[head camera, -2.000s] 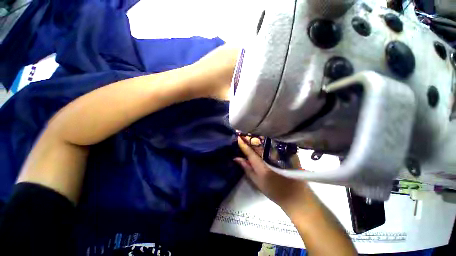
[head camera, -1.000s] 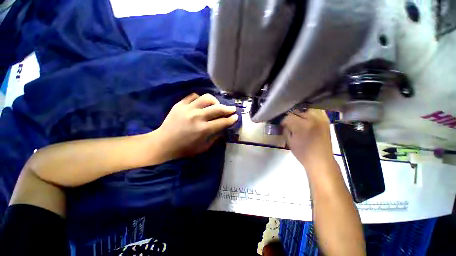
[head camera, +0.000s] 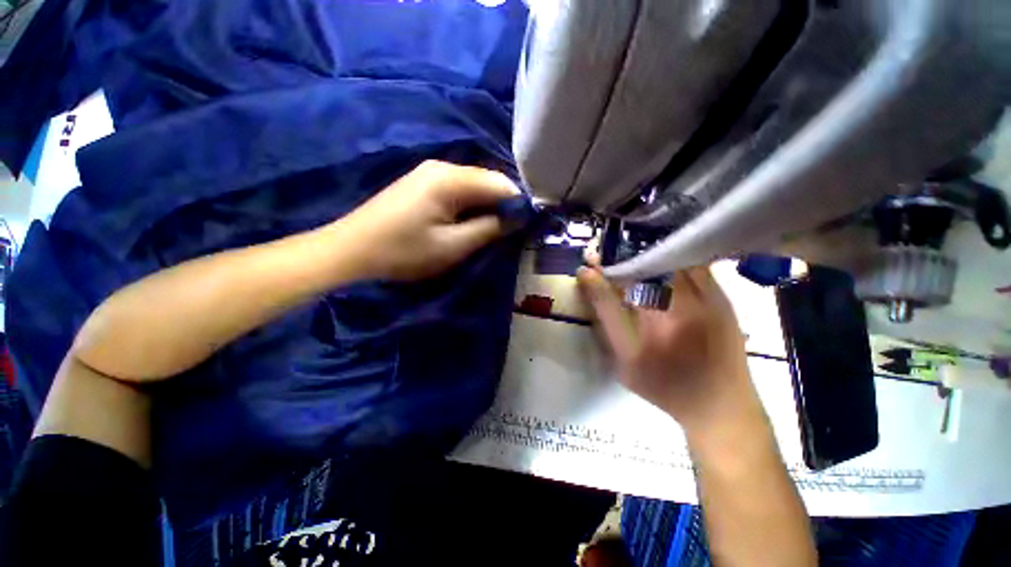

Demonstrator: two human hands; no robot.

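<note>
The navy garment piece (head camera: 366, 366) lies large and crumpled over the left of the table, its edge reaching the needle area. My left hand (head camera: 427, 222) pinches the fabric edge just left of the presser foot area (head camera: 582, 230). My right hand (head camera: 671, 338) is right of the needle, its index fingertip at the small metal parts. Its other fingers are partly hidden behind the sewing machine head (head camera: 676, 100), and I cannot tell if it holds anything. A small navy strip (head camera: 558, 259) lies by the right fingertip.
A black phone or flat case (head camera: 828, 371) lies right of my right hand, with a small dark blue piece (head camera: 770, 269) above it. A red strip (head camera: 538, 305) is near the needle. A printed ruler (head camera: 577, 441) runs along the near edge. Blue crates (head camera: 654, 532) are below.
My left hand has moved up and now pinches the fabric edge. My right index finger has extended to the needle area. The red strip and small dark blue piece are now visible.
</note>
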